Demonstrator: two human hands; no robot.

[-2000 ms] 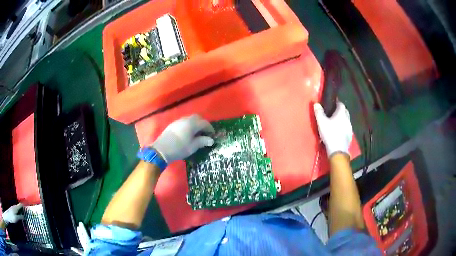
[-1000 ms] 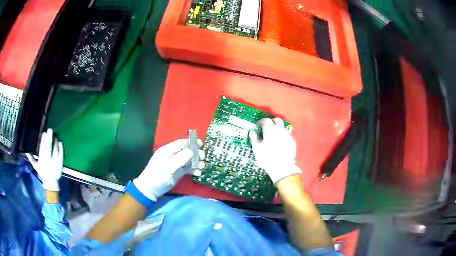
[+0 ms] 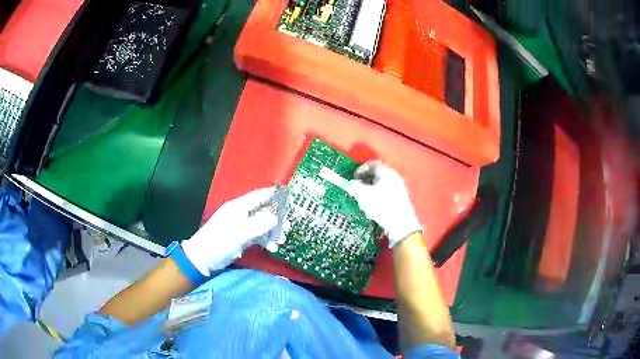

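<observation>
A green circuit board [image 3: 330, 224] lies tilted on the flat red foam pad [image 3: 281, 133], solder points up. My left hand [image 3: 235, 228], white-gloved with a blue wrist band, holds a grey-silver metal bar [image 3: 279, 214] at the board's left edge. My right hand [image 3: 386, 200], also gloved, is at the board's upper right edge with its fingertips bent together. A pale strip lies across the board beside these fingertips; whether they grip it or anything else is hidden. The dark electric screwdriver [image 3: 456, 235] lies at the pad's right edge, partly behind my right forearm.
A thick red foam nest [image 3: 365, 91] behind the pad holds another board [image 3: 330, 24] with a white heatsink. A black screw tray [image 3: 133, 52] is at upper left. Black totes with red foam stand at far left and right [image 3: 561, 203]. A co-worker's blue sleeve shows at lower left.
My right hand has let go of the screwdriver and moved to the board. My left hand has left the board's top and now holds the bar. The co-worker's gloved hand has left view.
</observation>
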